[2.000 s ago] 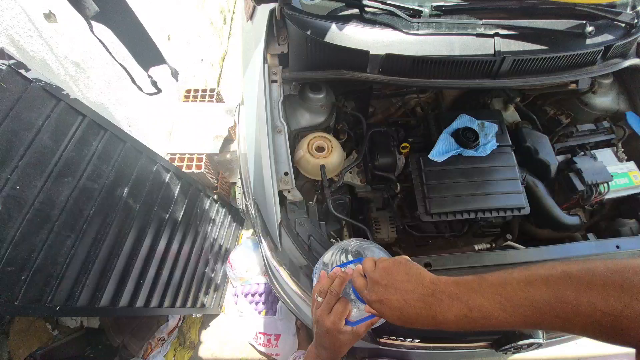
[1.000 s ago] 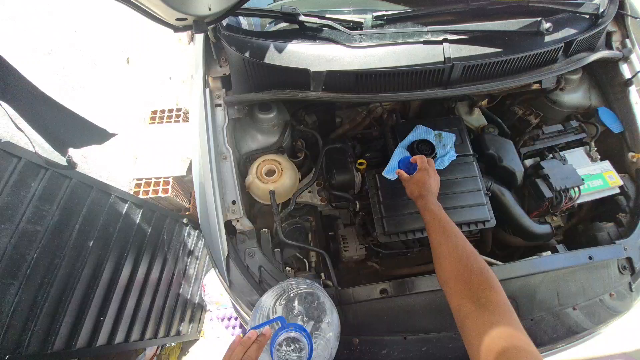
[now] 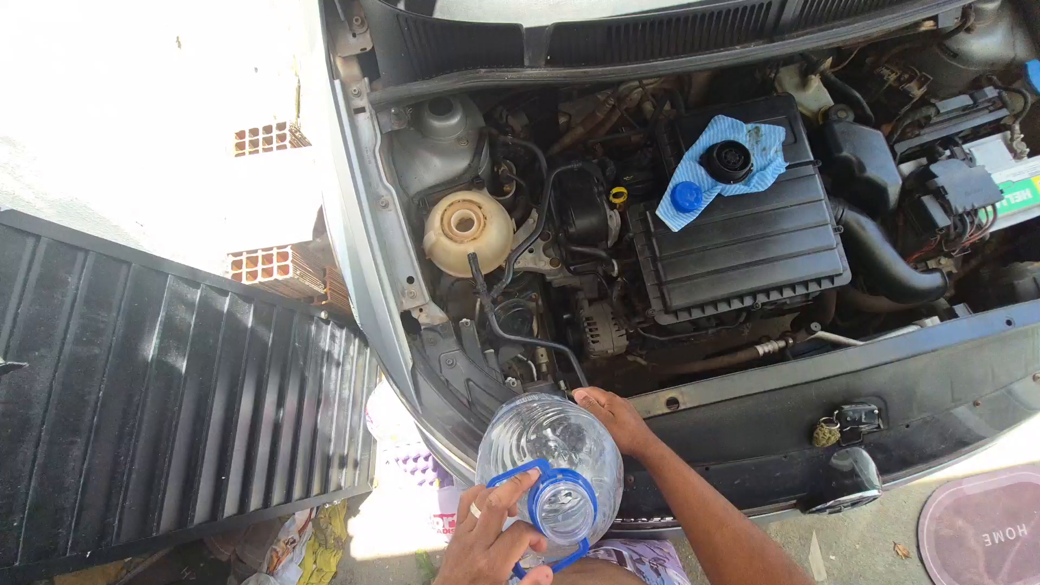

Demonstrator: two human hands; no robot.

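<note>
A large clear plastic water jug [image 3: 548, 422] stands uncapped at the front edge of the engine bay. My left hand [image 3: 491, 528] grips the blue handle at its neck. My right hand [image 3: 613, 418] rests against the jug's far right side, its fingers partly hidden. Ahead lies the coolant expansion tank [image 3: 443, 252], its round filler neck uncovered. On the black air filter housing [image 3: 747, 252], a blue striped cloth [image 3: 764, 154] carries a black cap [image 3: 726, 162] and a blue bottle cap [image 3: 686, 197].
The car battery [image 3: 1007, 179] sits at the right, beyond a black intake hose [image 3: 886, 252]. A yellow dipstick handle [image 3: 618, 195] stands near the engine's middle. At the left are a black corrugated metal panel [image 3: 179, 390] and hollow bricks [image 3: 276, 272]. The hood latch [image 3: 857, 418] is at the front.
My right hand has let go of the blue cap on the cloth and come back to the jug's side. My left hand stays at the jug's handle. The view has shifted.
</note>
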